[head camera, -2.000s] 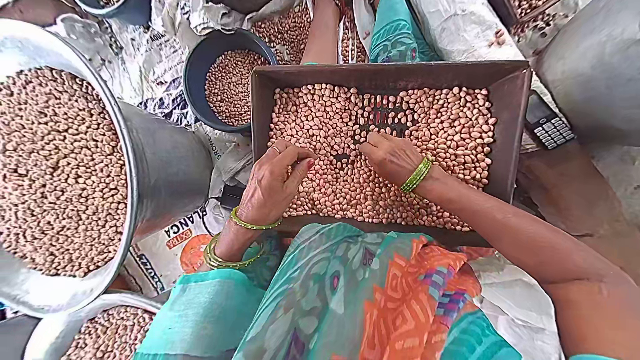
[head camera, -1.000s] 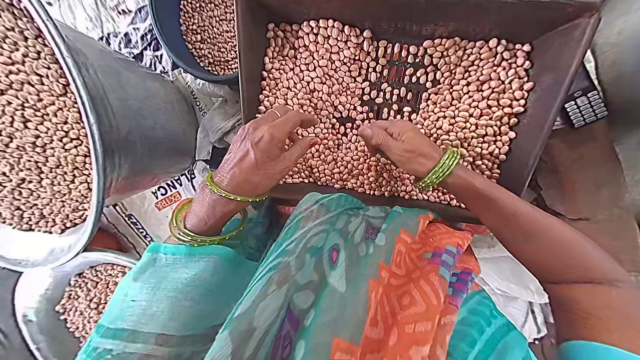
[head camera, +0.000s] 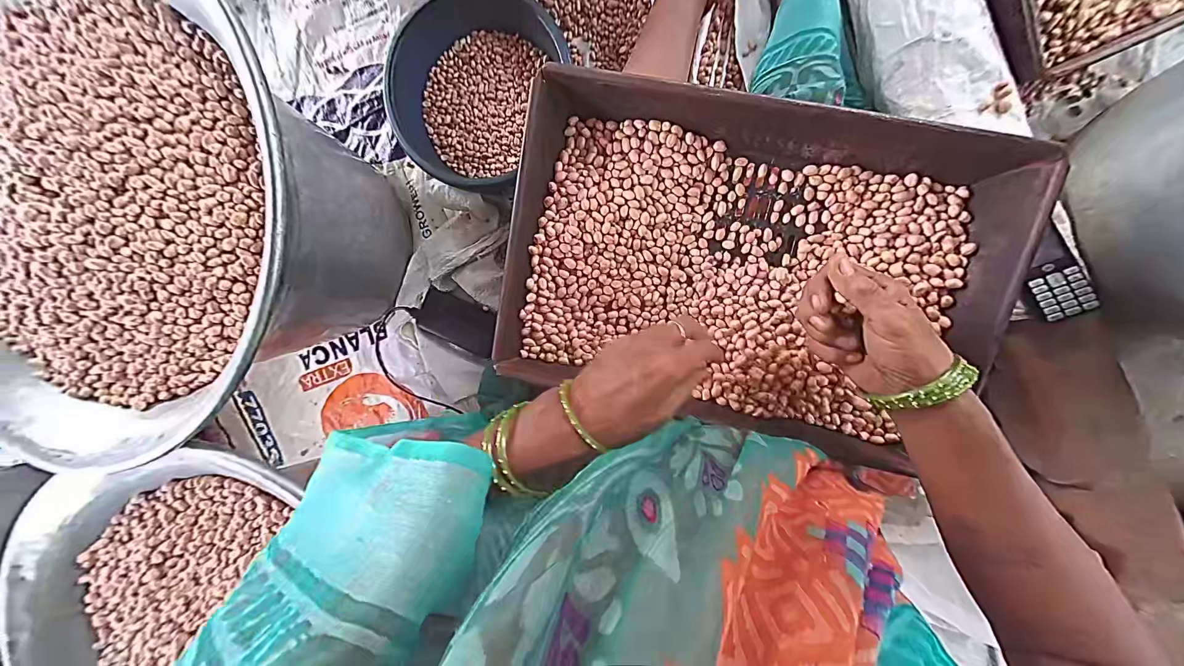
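A dark rectangular metal tray point(head camera: 795, 120) with a slotted bottom lies tilted in front of me, mostly covered by shelled peanuts point(head camera: 629, 231). Over the tray's near edge, my left hand point(head camera: 643, 379) has its fingers curled low over the nuts; whether it holds any is hidden. My right hand point(head camera: 860, 319) is raised above the right part of the tray, fingers curled in and thumb on top; its palm contents cannot be seen. Dark slots show between the nuts, up and left of my right hand.
A large metal pot point(head camera: 338, 222) full of peanuts stands at left, a second metal basin point(head camera: 42, 555) of peanuts below it. A dark blue tub point(head camera: 407, 102) of peanuts sits behind the tray's left corner. A keypad phone point(head camera: 1062, 287) lies to the right, beside another metal vessel point(head camera: 1128, 194).
My right hand has moved right over the tray and turned, its thumb now on top. My left hand has drawn down toward the tray's near edge, its fingers more curled.
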